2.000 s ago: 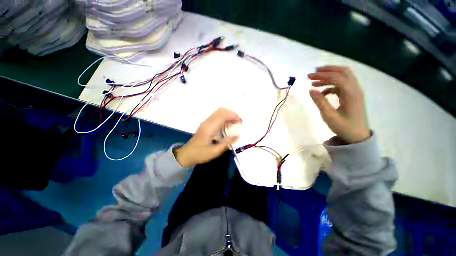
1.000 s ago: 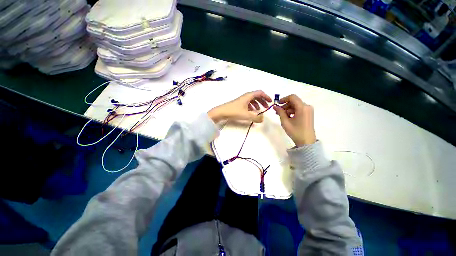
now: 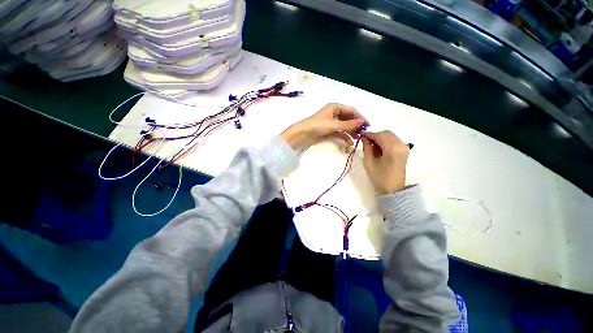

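A white rounded panel (image 3: 312, 227) lies at the table edge near my lap. A thin red and black wire harness (image 3: 346, 170) runs over it, with dark ends at its lower rim. My left hand (image 3: 331, 125) pinches a small dark connector (image 3: 363, 129) at the panel's far side. My right hand (image 3: 385, 156) is closed on the harness wire just beside it, and the fingertips of both hands nearly touch. A black wire end (image 3: 410, 146) sticks out to the right of my right hand.
A harness bundle (image 3: 208, 120) lies at the left, its white cable (image 3: 134, 193) looping over the edge. Panel stacks (image 3: 182, 49) stand at the far left. A thin white cable (image 3: 484, 211) curves on the table at the right. A dark green conveyor (image 3: 338, 39) runs behind.
My hands came together over the panel's far side from apart. My left hand has since closed on the connector, and my right hand has shifted slightly down along the wire.
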